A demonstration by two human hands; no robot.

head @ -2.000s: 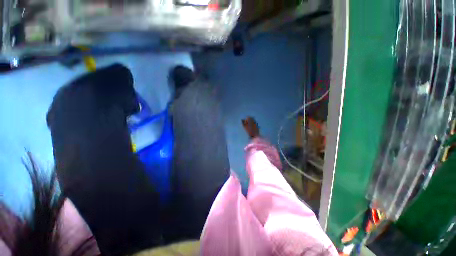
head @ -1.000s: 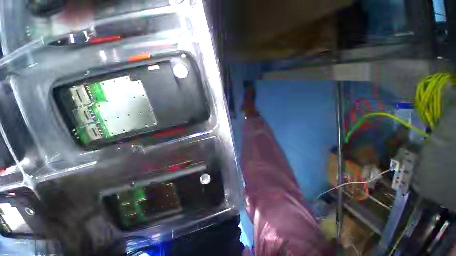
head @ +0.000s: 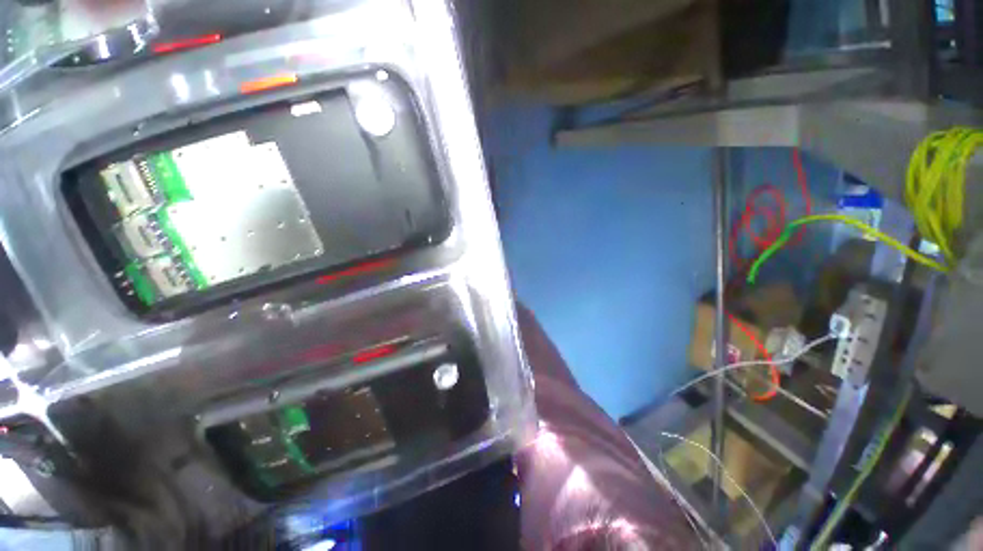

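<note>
A clear blister tray [head: 474, 205] fills the left side, very close to the camera. In its upper pocket lies a black phone [head: 361, 172] with its back open, showing a silver metal plate and green circuit board. A second back-open phone [head: 415, 414] lies darker in the pocket below. Part of another shows at the lower left edge. A shiny pink sleeve [head: 577, 474], probably my right, runs up behind the tray's right edge; no hand shows at its end. My left hand is not in view. A pinkish blurred patch at the top left is unclear.
A metal post [head: 720, 248] and a pale shelf edge [head: 755, 127] stand at the right. Coiled yellow cable [head: 943, 188], red and white wires, a power strip [head: 859, 336] and brown cardboard boxes [head: 706, 334] are there too. Blue floor [head: 598, 269] shows between tray and post.
Two seconds ago the view showed my legs, the floor and the green bench; the tray then came up close. Since one second ago, the sleeve has moved down and its hand has gone from sight.
</note>
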